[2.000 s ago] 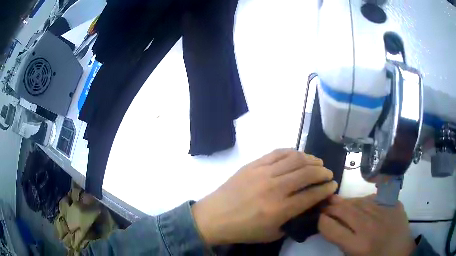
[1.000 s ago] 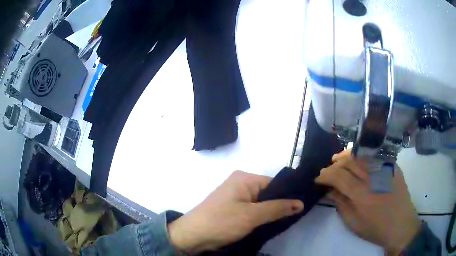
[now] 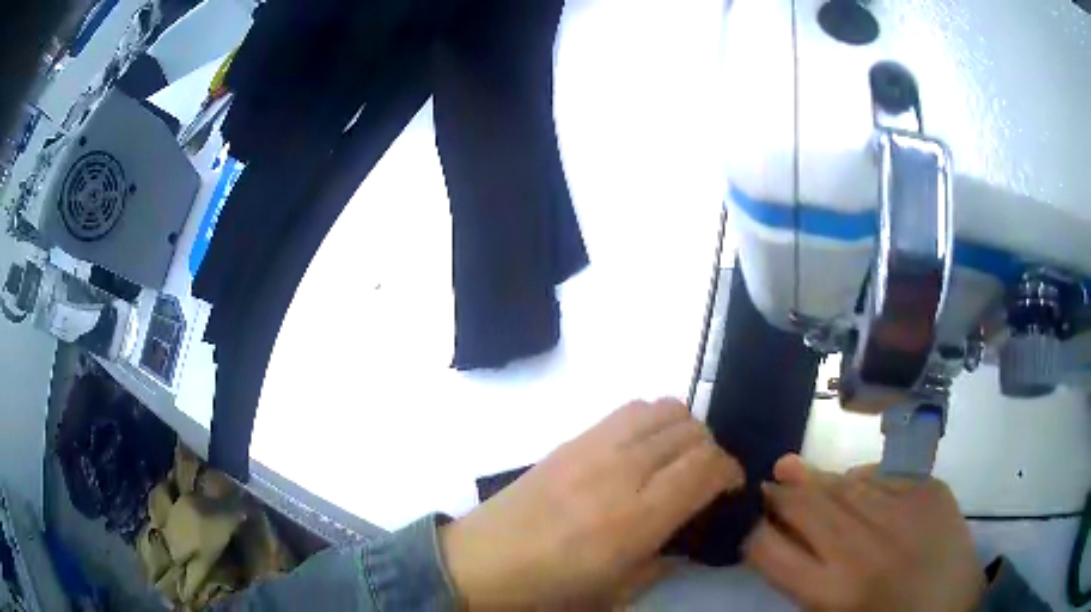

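Observation:
A black fabric strip (image 3: pixel 762 389) lies on the machine bed, running under the white sewing machine head (image 3: pixel 826 155). My left hand (image 3: pixel 598 508) lies on the strip's left side, its fingertips on the cloth. My right hand (image 3: pixel 867 538) is at the strip's right edge, thumb and fingers pinching it below the needle area. A black end of cloth (image 3: pixel 505 482) shows left of my left hand. The needle is hidden behind the head and the chrome loop (image 3: pixel 909 269). A grey block (image 3: pixel 912 440) hangs above my right hand.
Waiting black pieces (image 3: pixel 503 239) lie fanned on the white table, left of the machine. A grey box with a round vent (image 3: pixel 93 195) stands at far left. Tan cloth (image 3: pixel 197 532) is heaped below the table edge. A tension knob (image 3: pixel 1029 359) sits on the head's right.
My left hand has let go of the folded-up cloth and moved right and up onto the strip. My right hand has moved down, away from the needle area. The strip now lies flatter.

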